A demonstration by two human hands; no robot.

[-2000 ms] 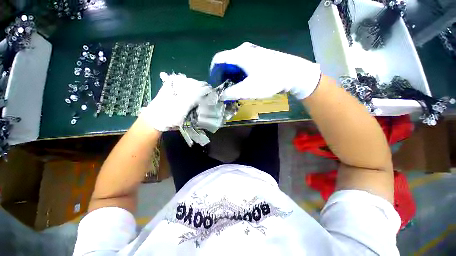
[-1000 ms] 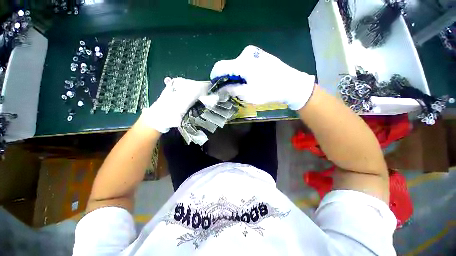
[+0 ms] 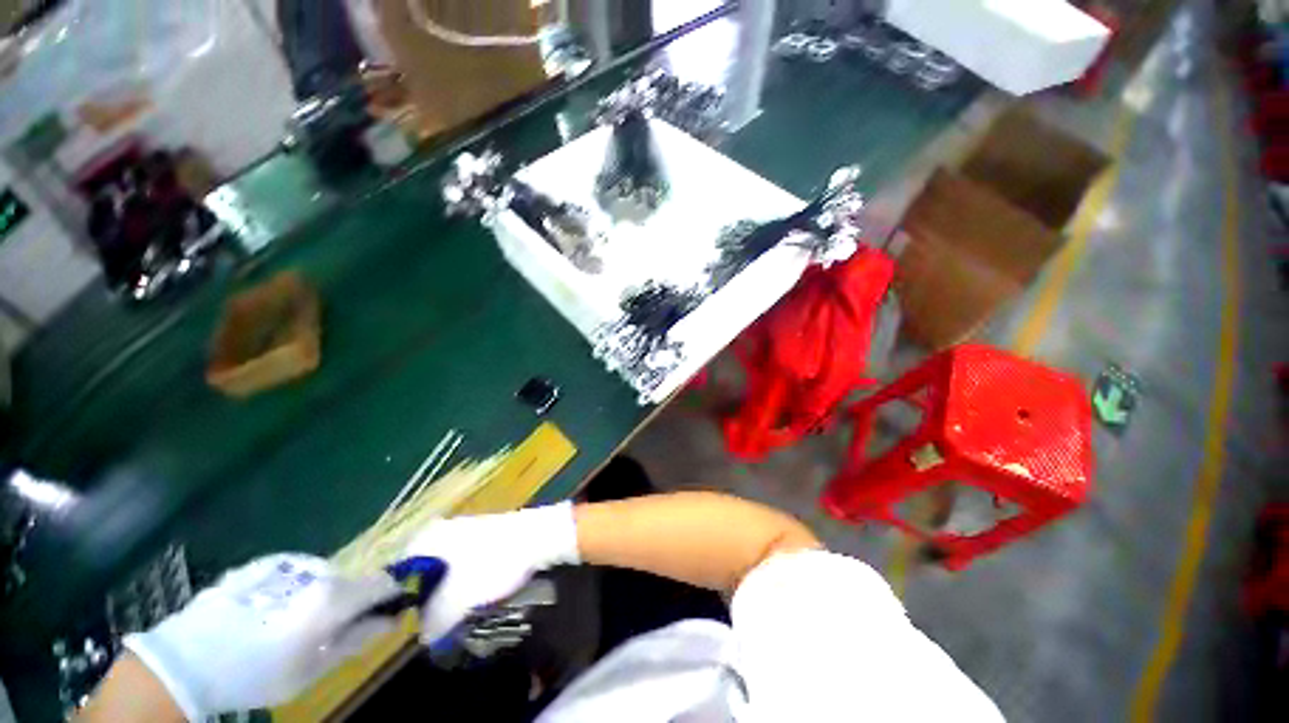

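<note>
My left hand point(image 3: 269, 622), in a white knit glove, is at the lower left of the head view, blurred, with its fingertips close to my right hand. What it holds is unclear. My right hand point(image 3: 488, 565), gloved in white with blue fingertips, is closed on a bunch of silvery boards point(image 3: 502, 629) that shows below it. Something dark lies between the two hands. Pale scrap strips point(image 3: 417, 494) lie on the yellow strip point(image 3: 534, 469) just beyond my hands. Part of a PCB panel point(image 3: 149, 590) shows beyond my left hand.
A white tray point(image 3: 558, 300) holds board bundles with dark wires, some over its rim. A small black square object point(image 3: 537, 394) and a small carton point(image 3: 265, 339) are on the green mat. A red stool point(image 3: 1011, 424), red cloth-like material point(image 3: 813, 353) and brown cartons point(image 3: 975, 254) are right of the bench.
The view has swung right, bringing the stool, aisle and whole tray into sight. My hands now appear at the lower left, and the silvery boards show below my right hand.
</note>
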